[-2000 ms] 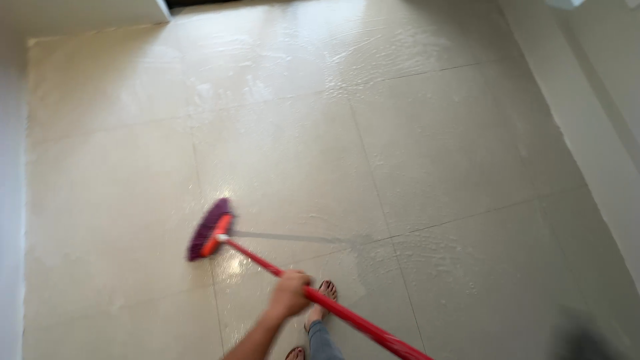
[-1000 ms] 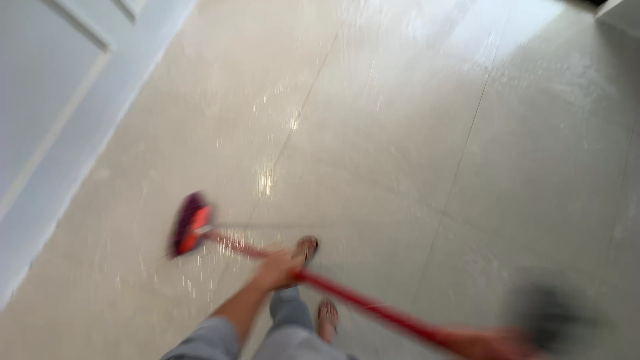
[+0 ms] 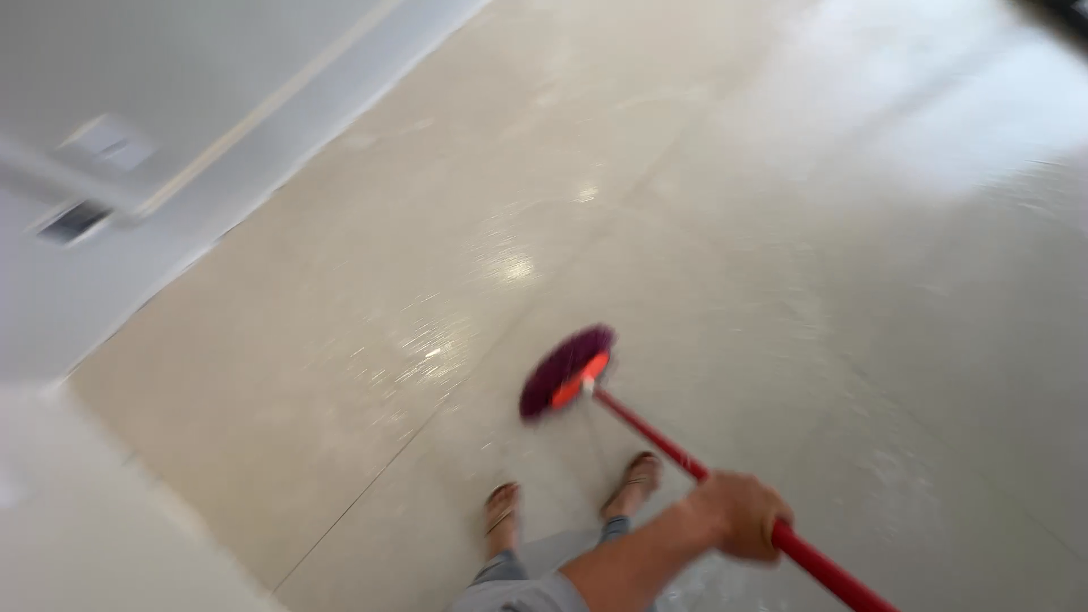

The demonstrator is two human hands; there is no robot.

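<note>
My left hand (image 3: 748, 518) is closed around the red handle (image 3: 650, 433) of a broom, partway along it. The handle runs from the lower right up to the broom head (image 3: 568, 374), which has dark purple bristles and an orange-red block with a pale socket. The bristles rest on or just above the wet tile floor (image 3: 722, 280), a little ahead of my feet; blur hides which. My right hand is out of view, and the rear end of the handle passes beyond the bottom edge.
My feet in sandals (image 3: 503, 514) stand on the wet, shiny floor just behind the broom head. A pale wall with a baseboard (image 3: 340, 93) runs along the upper left, bearing wall plates (image 3: 75, 223). Another white surface (image 3: 127, 510) borders the floor at lower left.
The view has swung over the floor toward the left wall and its corner. The broom head is now nearer my feet than a second ago. My right hand, on the handle then, has left the view.
</note>
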